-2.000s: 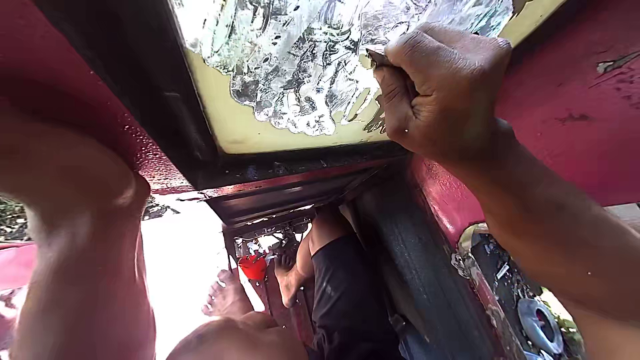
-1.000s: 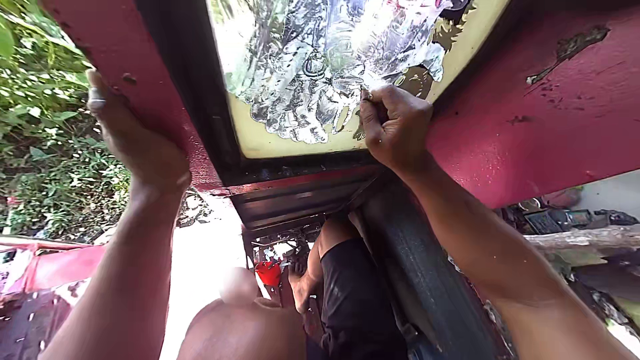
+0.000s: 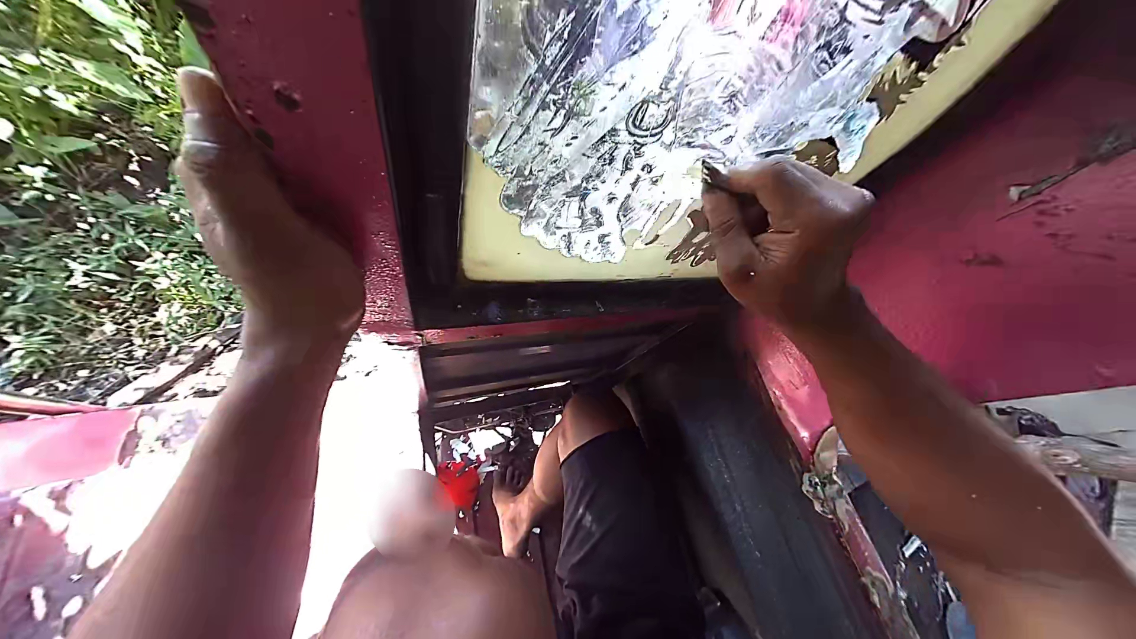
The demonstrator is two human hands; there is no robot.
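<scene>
My right hand (image 3: 785,231) pinches a small dark scraper-like piece (image 3: 710,174) between thumb and fingers, its tip against the glossy, partly stripped surface of a panel (image 3: 612,133). Ragged whitish and silvery film covers the middle of that panel, and a pale yellow border (image 3: 532,257) shows below it. Brownish bare patches lie beside my fingers. On the left, my left hand (image 3: 266,213) grips the edge of a dark red painted post (image 3: 306,115), thumb up along its outer side. The fingers of this hand are hidden behind the post.
A black frame (image 3: 568,300) surrounds the panel. A dark red painted panel (image 3: 1003,257) stands at the right. Below are a black padded surface (image 3: 737,479), my bent leg in dark shorts (image 3: 612,532) and a red object (image 3: 459,484). Green plants (image 3: 89,195) grow at the left.
Two seconds ago my left hand was out of sight; now it shows on the post. My right hand stays at the lower part of the panel with the small piece. The view has shifted left.
</scene>
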